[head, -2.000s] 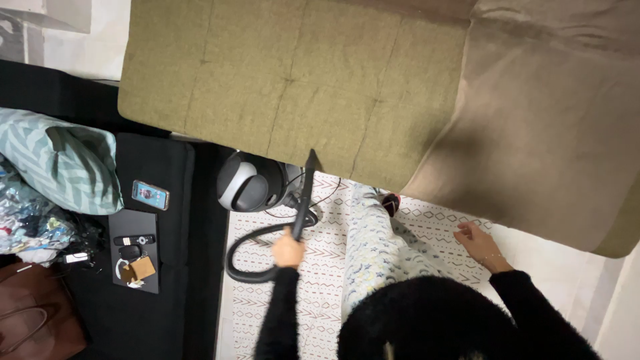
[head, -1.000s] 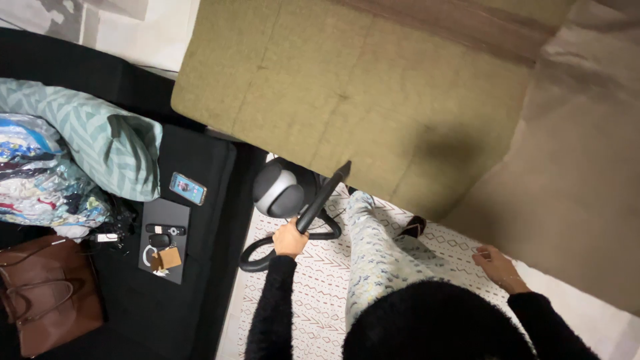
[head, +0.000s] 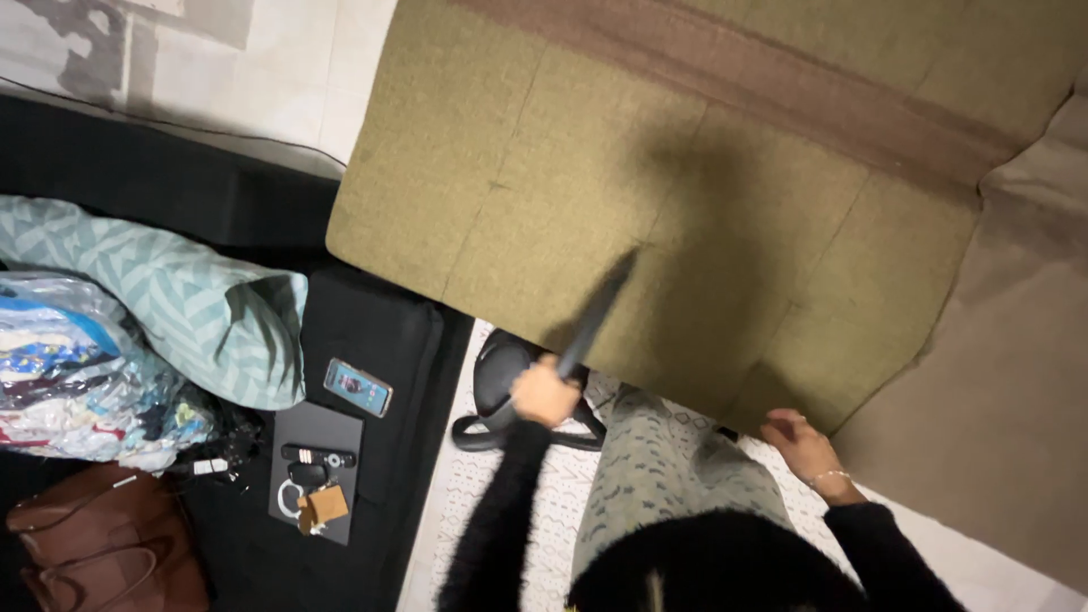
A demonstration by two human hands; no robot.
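Observation:
My left hand [head: 546,393] is closed around a black vacuum crevice nozzle [head: 600,310], whose narrow tip lies over the olive fabric sofa cushion [head: 476,204]. Behind and below that hand shows part of the dark vacuum cleaner [head: 501,370], with its black hose [head: 480,435] curving around it. At the cushion's near edge is my right hand [head: 797,442], fingers loosely curled, with a bracelet at the wrist; I see nothing held in it. A taupe cover [head: 1011,365] lies over the sofa to the right.
A black sofa [head: 382,340] on the left holds a patterned pillow [head: 246,331], a stuffed plastic bag [head: 76,374], a brown handbag [head: 119,544], a phone [head: 358,388] and a dark flat board [head: 340,518] with a remote [head: 319,456] and small items. A patterned rug [head: 476,518] lies underfoot.
My left hand has brought the nozzle from the cushion's near edge farther over its surface. The view has shifted a good deal.

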